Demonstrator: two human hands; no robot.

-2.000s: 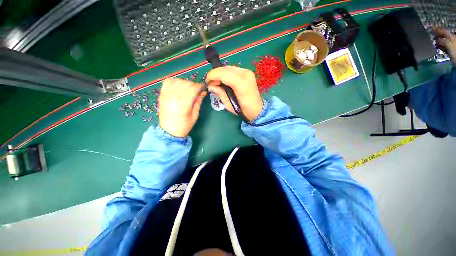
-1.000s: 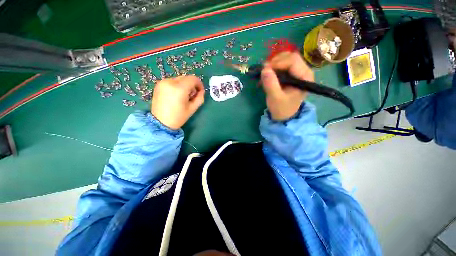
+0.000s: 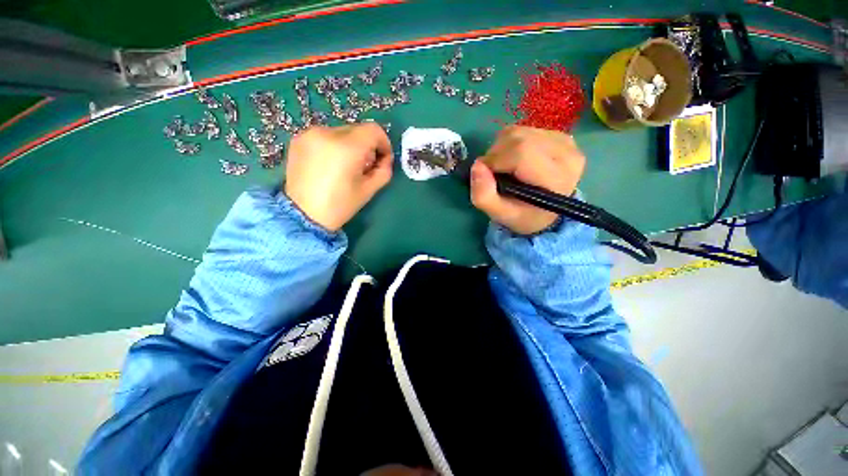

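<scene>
A small white work pad (image 3: 423,168) lies on the green mat in front of me with a row of small dark metal parts on it. My right hand (image 3: 528,178) is shut on a black soldering iron (image 3: 567,202), whose front end points left over the pad. My left hand (image 3: 338,174) is closed just left of the pad. A thin pale solder wire (image 3: 139,240) runs across the mat towards my left sleeve; whether my left fingers grip it is hidden. Loose metal components (image 3: 335,96) lie in a cluster behind my left hand. Red lead wires (image 3: 553,99) lie behind my right hand.
At the right stand a yellow-rimmed tub (image 3: 610,91) with whitish lumps, a yellow sponge (image 3: 693,140) in a white tray, a black holder (image 3: 721,58) and a black box (image 3: 800,119). Another person's blue sleeve (image 3: 801,244) is at the right edge. A metal post (image 3: 84,70) is upper left.
My right hand has moved right, away from my left hand, then brought the iron's front end over the pad. The pad is now uncovered. The view has shifted, so bench things sit farther left or right.
</scene>
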